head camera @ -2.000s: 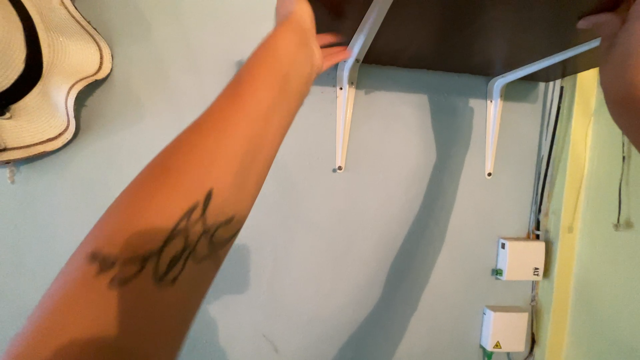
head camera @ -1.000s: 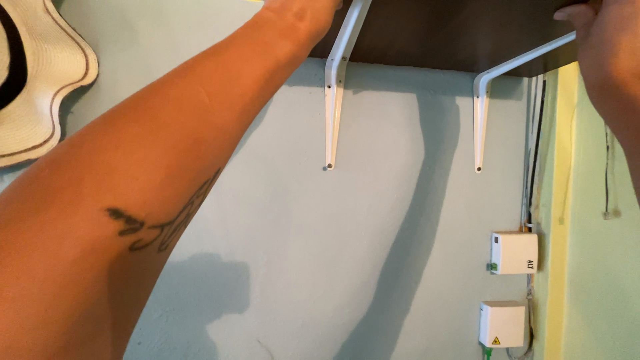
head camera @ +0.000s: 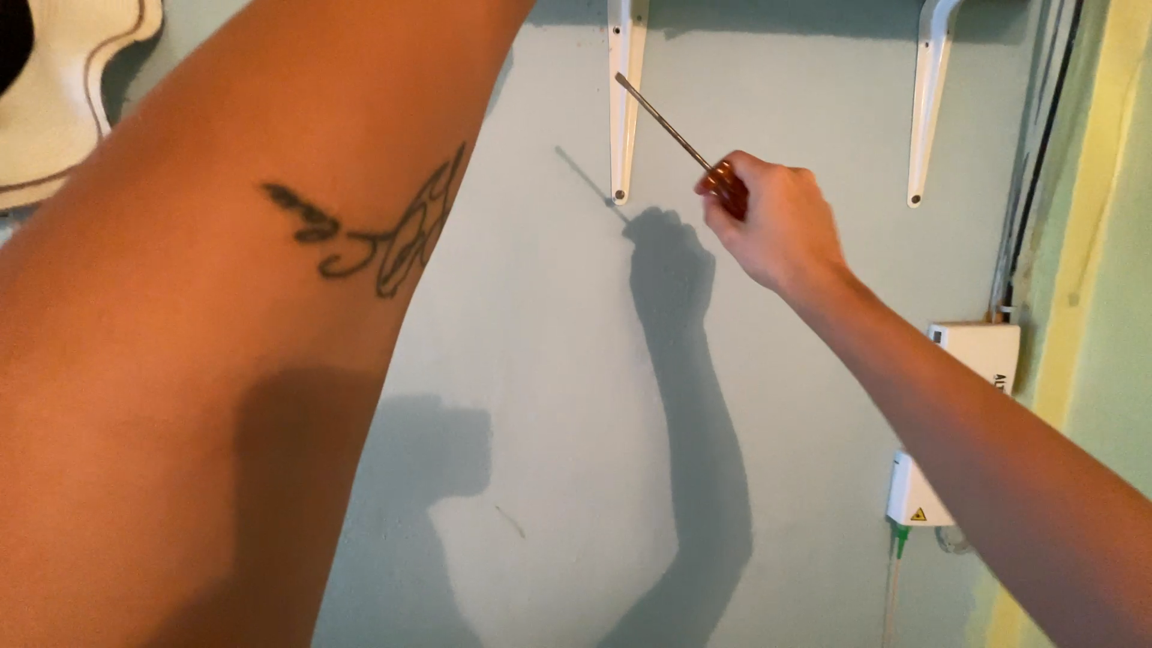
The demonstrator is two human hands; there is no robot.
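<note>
My right hand (head camera: pixel 778 216) is closed around the amber-red handle of a flat-blade screwdriver (head camera: pixel 666 124). Its shaft points up and left, and the tip overlaps the upper part of a white metal shelf bracket (head camera: pixel 627 117) in the view; whether it touches cannot be told. A screw (head camera: pixel 618 195) sits at the bracket's lower end. Farther right, a second white bracket (head camera: pixel 927 117) is fixed to the wall, also with a screw (head camera: pixel 915 200) low down. My left forearm, with a tattoo, rises across the left side; the left hand is beyond the top edge.
On the pale blue wall (head camera: pixel 558 360) fall shadows of my arm and head. A woven hat (head camera: pixel 54 117) hangs at the upper left. Two white boxes (head camera: pixel 976 346), (head camera: pixel 913 495) with cables are mounted at the right, partly behind my right forearm. Cables run up beside them.
My right hand, earlier at the dark shelf board at the upper right, is now lower, in front of the wall, with a screwdriver. My left hand has gone out of view, as has the shelf board.
</note>
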